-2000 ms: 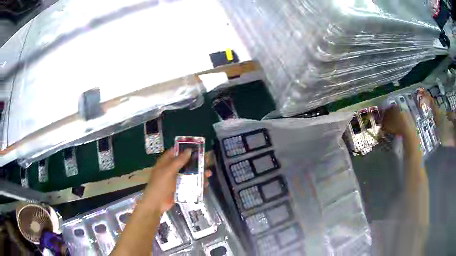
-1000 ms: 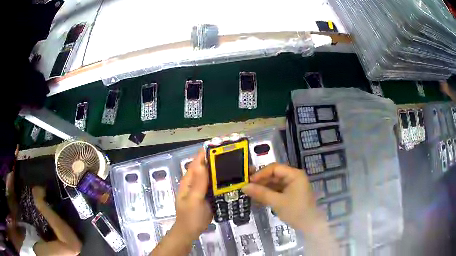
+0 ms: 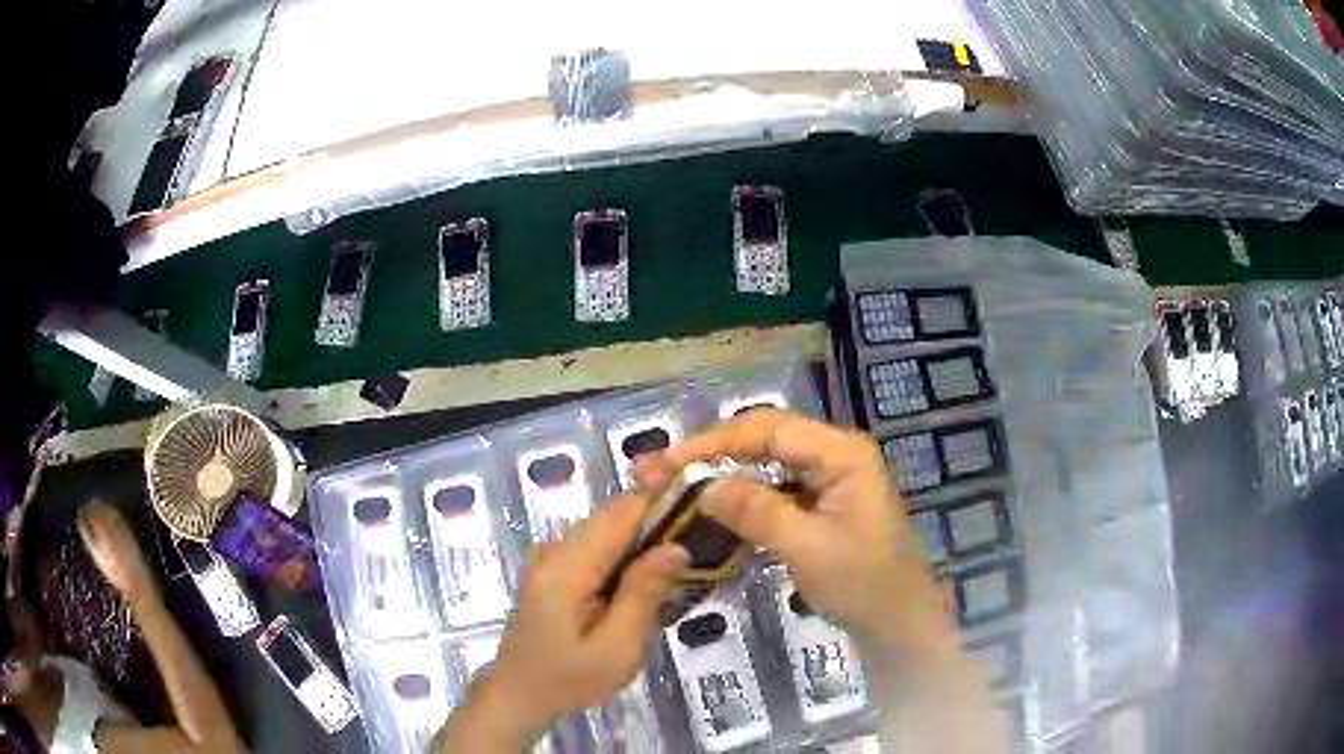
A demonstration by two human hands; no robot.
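An assembled phone with a yellow screen surround (image 3: 705, 533) is held tilted over the near tray, largely covered by fingers. My left hand (image 3: 590, 607) grips its lower left side. My right hand (image 3: 818, 516) grips its upper right side, thumb on the face. Below lies the clear blister tray (image 3: 327, 516) with white phone backs (image 3: 464, 552) in its pockets. To the right, a grey translucent tray (image 3: 1083, 486) holds front housings with dark frames (image 3: 921, 380) in a column at its left side.
A green conveyor (image 3: 671, 287) carries spaced phone bodies (image 3: 602, 265). Beyond is a white shelf (image 3: 442, 67). Stacked clear trays (image 3: 1179, 118) stand upper right. A fan (image 3: 214, 471), a smartphone (image 3: 266, 542) and loose phone bodies (image 3: 307, 675) are at left, beside another person's arm (image 3: 162, 633).
The view has swung left since the earliest frame. My right hand has come onto the phone, which both hands now hold turned, its yellow face mostly hidden. The belt phones have shifted slightly right.
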